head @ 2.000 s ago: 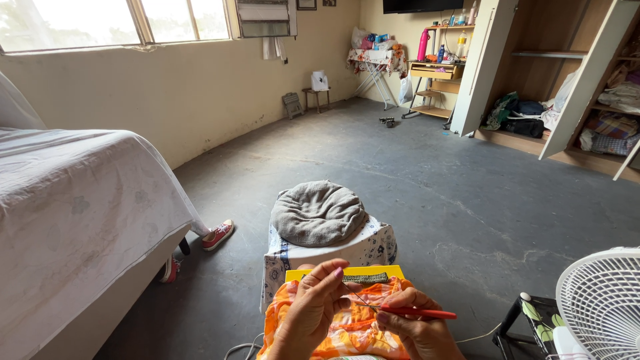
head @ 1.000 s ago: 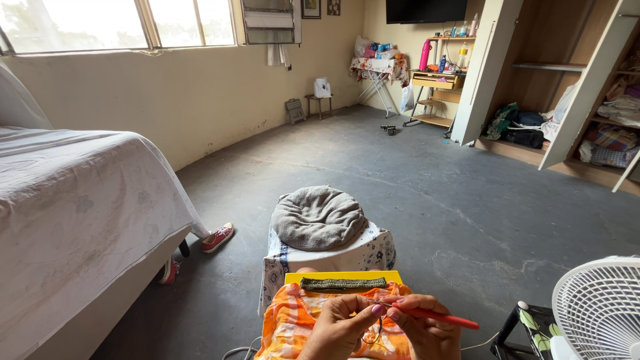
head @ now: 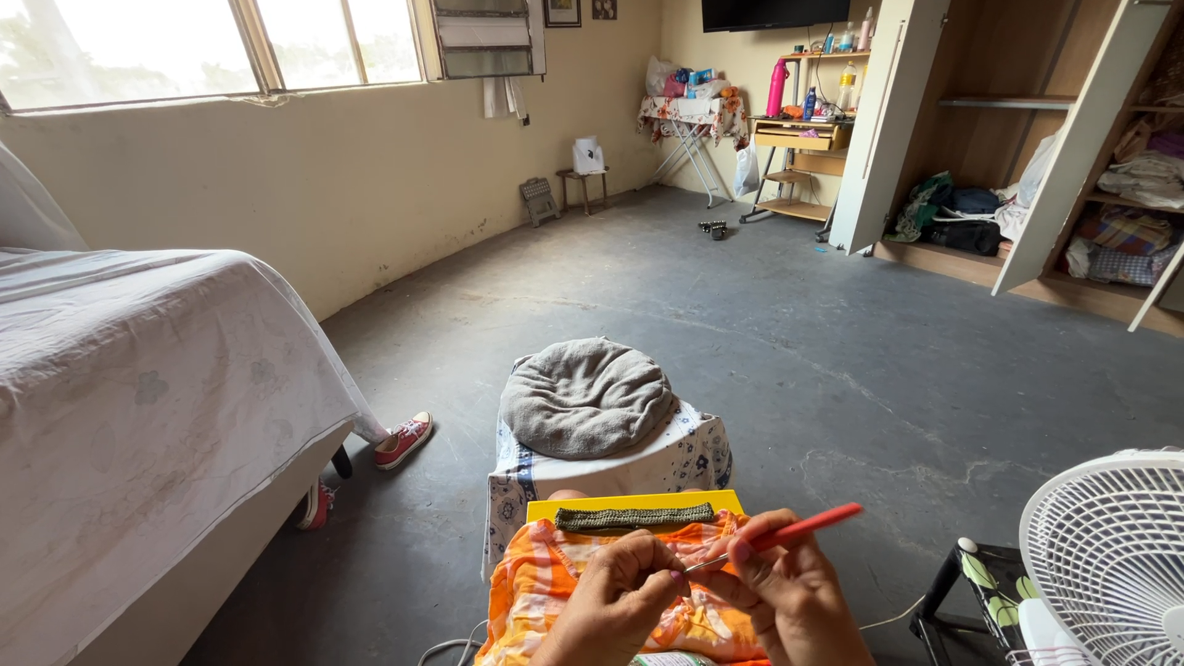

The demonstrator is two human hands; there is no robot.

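My right hand holds a crochet hook with a red handle, its metal tip pointing left. Thumb and fingers of my left hand pinch together at that tip; whatever thin yarn or stitch lies between them is too small to make out. Beneath both hands spreads an orange and white checked cloth, draped over a yellow board. A narrow dark green crocheted strip lies across the board just beyond my hands.
Ahead is a round grey cushion on a seat covered with patterned cloth. A white fan stands at the right near a black stand. A bed with a white sheet is at the left, with red sneakers beside it.
Two seconds ago my hands were farther apart; now they meet at the hook's tip. The hook's handle has swung from pointing right to up and right.
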